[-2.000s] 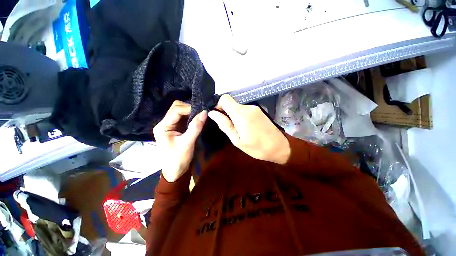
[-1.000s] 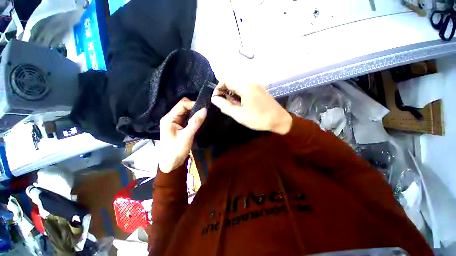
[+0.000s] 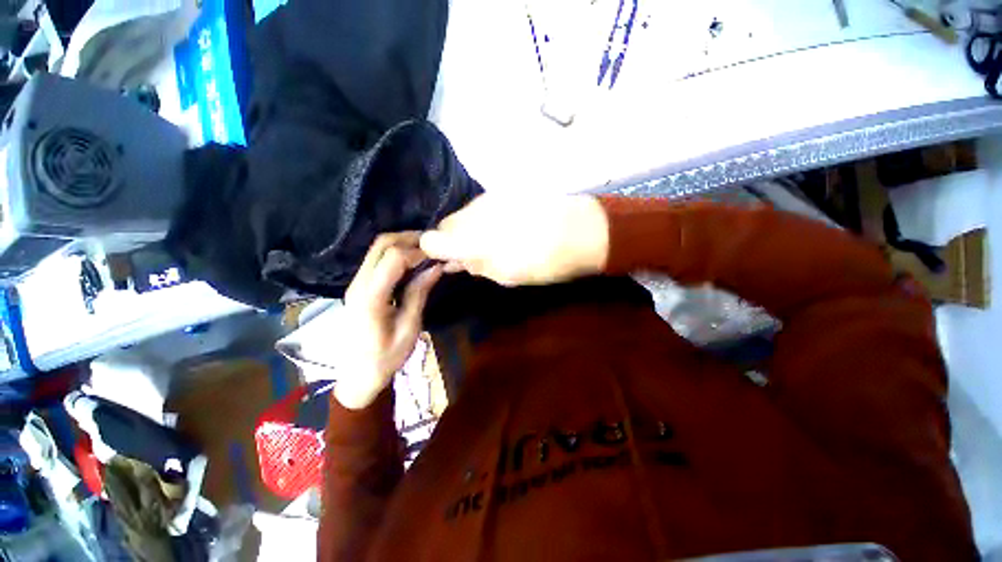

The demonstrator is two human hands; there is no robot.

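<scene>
A black garment [image 3: 330,99] lies over the machine table and hangs towards me at its front edge. Its ribbed band [image 3: 354,203] stands up as an open loop. My left hand [image 3: 379,313] pinches the garment edge between thumb and fingers. My right hand [image 3: 511,239] is pressed against the left fingertips, its own fingers bent over the cloth. The right fingertips are partly hidden, and I cannot tell if they hold a small tool.
A grey machine motor [image 3: 93,159] is at the left. A white table [image 3: 703,110] bears black-handled scissors [image 3: 984,55] at far right and a dark tweezer-like tool [image 3: 619,42]. A red mesh item [image 3: 289,450] and cloth pieces lie below left. Cardboard [image 3: 961,269] is at right.
My right hand has moved left and down onto the left fingertips, its forearm now more level. The band strip raised between the hands a second ago is now covered. The view has shifted slightly.
</scene>
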